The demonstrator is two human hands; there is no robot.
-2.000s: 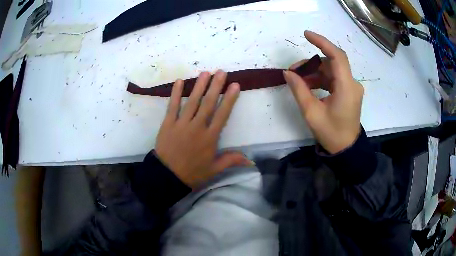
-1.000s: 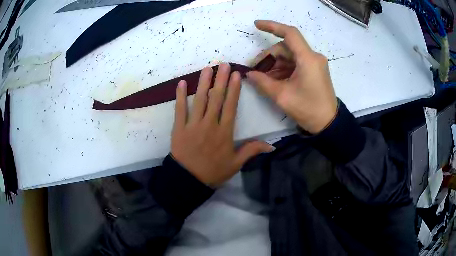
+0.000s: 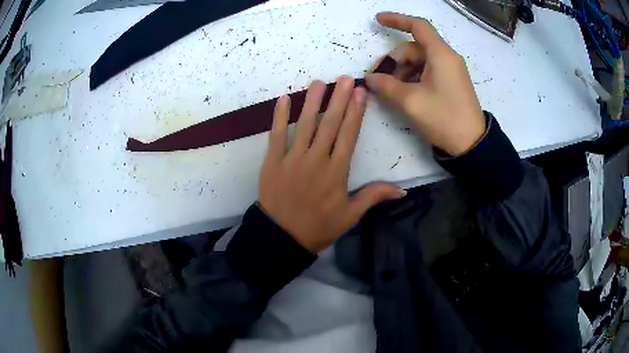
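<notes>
A long narrow dark maroon cloth crescent [image 3: 231, 128] lies on the white table, its pointed left end bare. My left hand [image 3: 310, 172] lies palm down with fingers spread, fingertips pressing on the right half of the crescent. My right hand [image 3: 431, 89] pinches the crescent's right end between thumb and fingers, just right of my left fingertips. A short tip of cloth stands up between them. The fingers hide part of that end. Whether a template lies inside cannot be told.
A flat black cloth piece [image 3: 155, 41] lies at the far left, with a grey blade-like piece [image 3: 127, 5] beyond it. The iron's metal soleplate [image 3: 490, 15] is at the far right, near blue cables [image 3: 600, 34]. Cream scraps [image 3: 41, 100] and dark maroon strips [image 3: 8, 200] are at left.
Since one second ago both hands have slid right along the crescent, my right hand also slightly away from me. The cloth's left end has hardly moved. Earlier, the view shifted over the table.
</notes>
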